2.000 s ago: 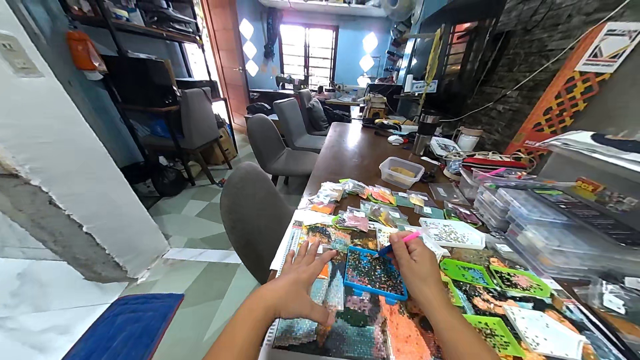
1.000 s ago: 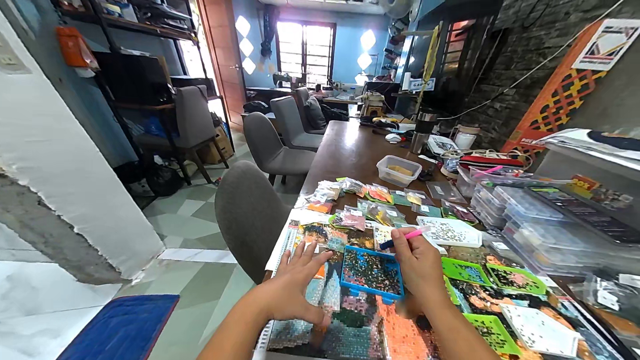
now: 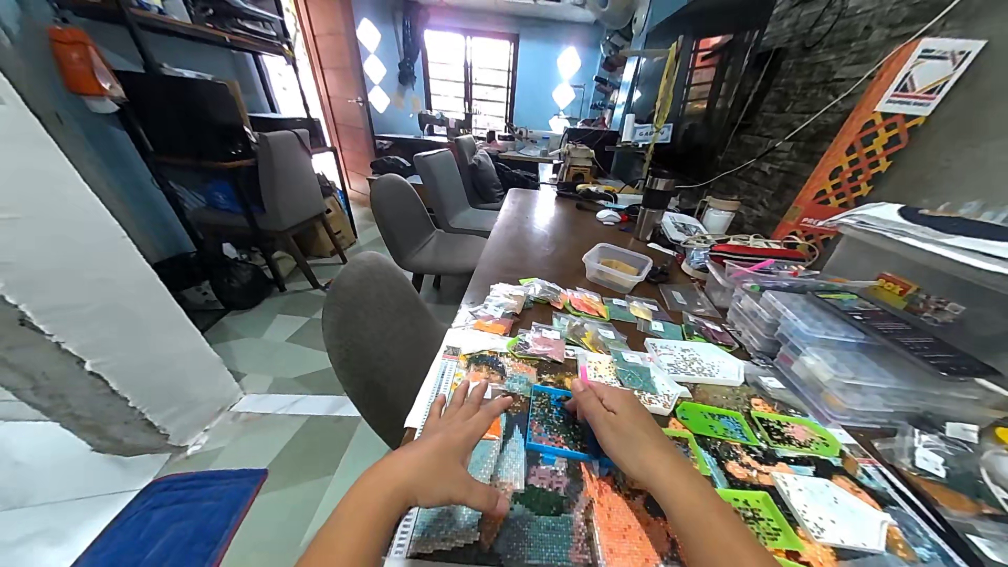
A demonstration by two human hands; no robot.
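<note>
A diamond painting canvas (image 3: 543,524) lies on the near part of the brown table, partly covered with small coloured beads. On it rests a blue tray (image 3: 555,450) holding mixed beads. My right hand (image 3: 618,425) is at the tray's right side, thumb and fingers closed around a pink pen (image 3: 583,368); the pen's lower end is hidden. My left hand (image 3: 453,453) is spread flat on the canvas, left of the tray, and holds nothing. Green bead trays (image 3: 717,423) and a white bead tray (image 3: 694,362) sit to the right.
Small plastic bead bags (image 3: 587,334) lie beyond the canvas, near a clear plastic tub (image 3: 617,268). Stacked clear plastic cases (image 3: 850,386) stand at the right. A steel tumbler (image 3: 654,209) is farther back. Grey chairs (image 3: 378,339) line the table's left side.
The pink pen was tilted across above the tray and now stands more upright. My right hand has shifted to the tray's right edge. My left hand remains spread on the canvas.
</note>
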